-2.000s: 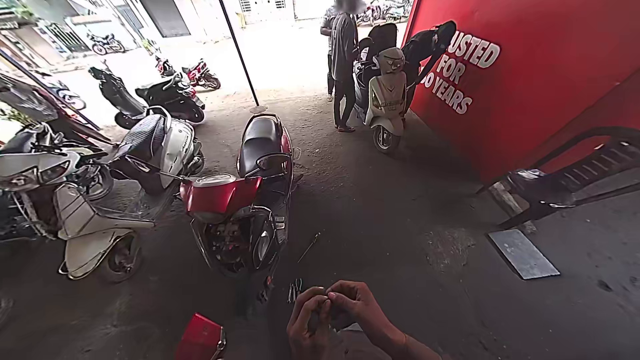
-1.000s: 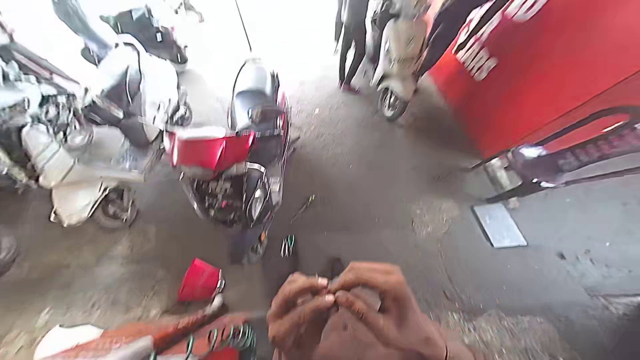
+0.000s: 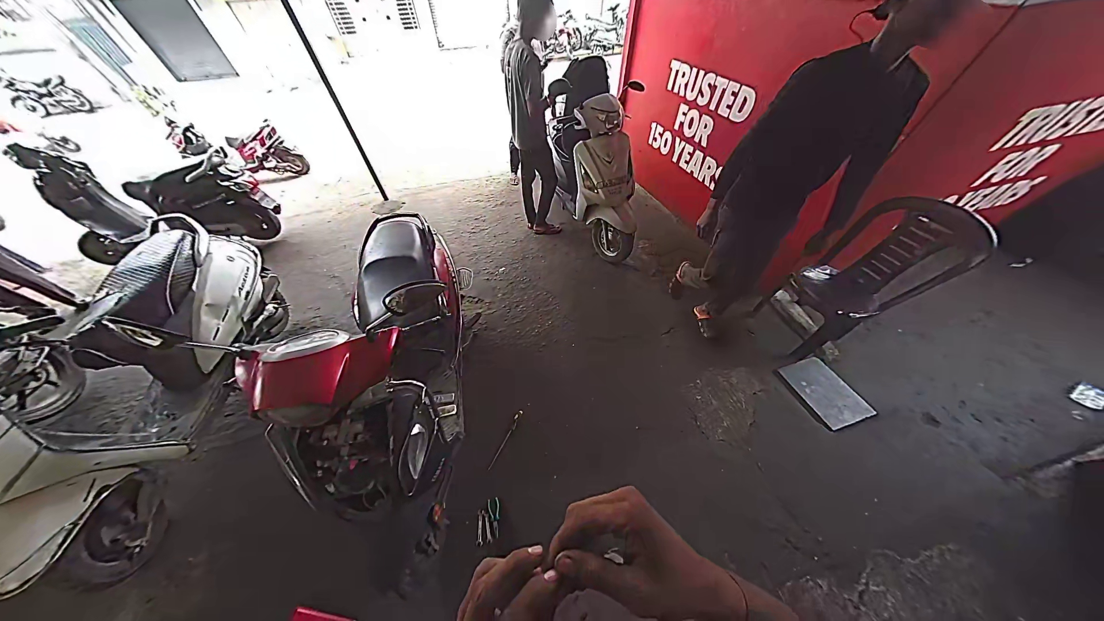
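Note:
My left hand [image 3: 509, 586] and my right hand [image 3: 634, 552] meet at the bottom centre, fingertips together. Something small and pale shows beneath the curled fingers of my right hand; what it is, and whether my left hand grips anything, cannot be made out. Just beyond them, several hand tools [image 3: 487, 522], one with green handles, lie on the dark floor. A long screwdriver [image 3: 505, 440] lies farther off. Left of these stands a red scooter [image 3: 319, 375] with its front opened up and inner parts exposed. A red panel [image 3: 319, 614] peeks in at the bottom edge.
White scooters [image 3: 95, 448] stand at the left. A person in dark clothes [image 3: 776, 164] walks by a plastic chair [image 3: 906, 259] and a flat grey slab [image 3: 826, 393] at the right. Another person [image 3: 530, 121] stands beside a beige scooter [image 3: 606, 164] near a red wall [image 3: 655, 52].
A person in dark clothes has come into view at the right, near the chair. My hands stay together at the bottom. The view has tilted up since one second ago.

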